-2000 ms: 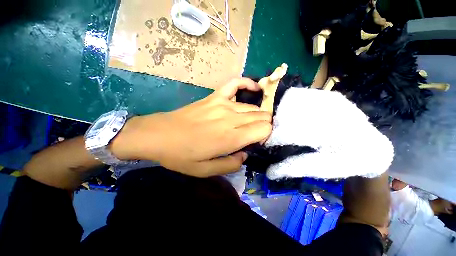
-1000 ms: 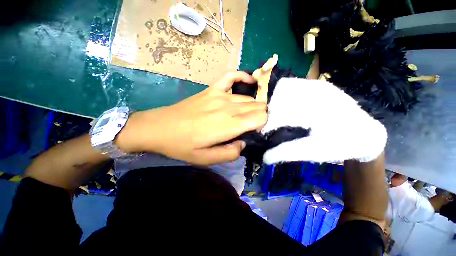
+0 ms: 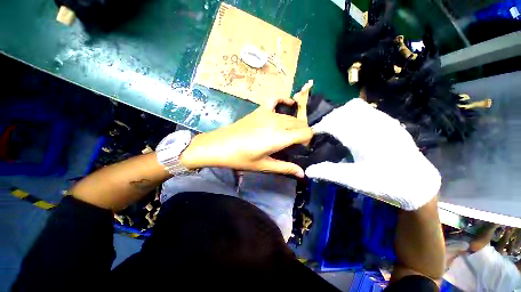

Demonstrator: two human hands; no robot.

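Observation:
My left hand (image 3: 251,138), bare with a clear watch on the wrist, and my right hand (image 3: 380,157), in a fuzzy white glove, meet at the bench edge. Between them they hold a black spiky piece (image 3: 330,149), mostly hidden by the hands. Its beige end (image 3: 302,104) sticks up beside my left fingers. Both thumbs point at each other on the near side, tips close together.
A stained cardboard mat (image 3: 220,43) lies on the green bench, with a whitish dish (image 3: 253,56) and thin sticks. A pile of black pieces (image 3: 423,94) is at right, another black tuft (image 3: 108,14) at upper left. Blue crates and people are below.
The view has turned and widened, so the mat looks smaller and a tuft shows at upper left. Both hands keep the piece; my left thumb has straightened towards the gloved thumb.

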